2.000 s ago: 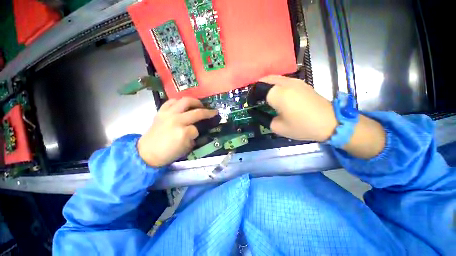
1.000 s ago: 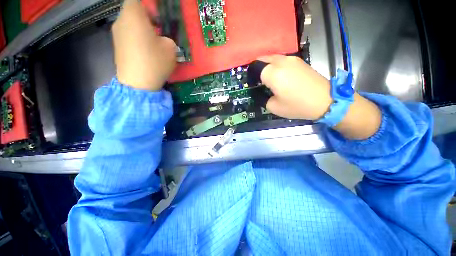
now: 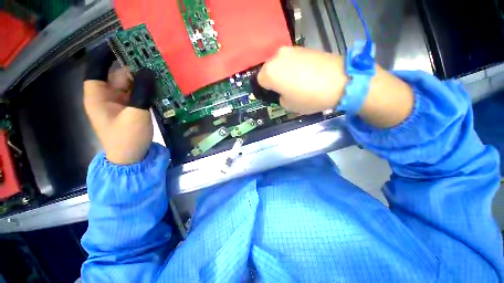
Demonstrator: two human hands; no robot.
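My left hand (image 3: pixel 119 108), with black finger cots, holds a green daughter board (image 3: pixel 145 55) by its left edge, at the left edge of the red sheet (image 3: pixel 237 38). The daughter board is tilted and has a pin row along its left side. Another daughter board (image 3: pixel 200 30) lies on the red sheet. The main board (image 3: pixel 213 97) shows below the sheet's lower edge, in a black carrier. My right hand (image 3: pixel 304 80) rests at the main board's right part by the sheet's corner. Its black-covered fingertips are partly hidden, so I cannot tell if they grip anything.
Green clamps (image 3: pixel 210 141) lie along the carrier's near edge. A metal rail (image 3: pixel 254 152) runs between the carrier and my blue smock. Another red sheet (image 3: pixel 8 166) with boards is at the far left. A blue cord (image 3: pixel 362 22) runs up from my right wrist strap (image 3: pixel 359 69).
My left hand went from the main board up to the left daughter board and has brought it to the sheet's left edge. My right hand stays by the main board. The view has shifted.
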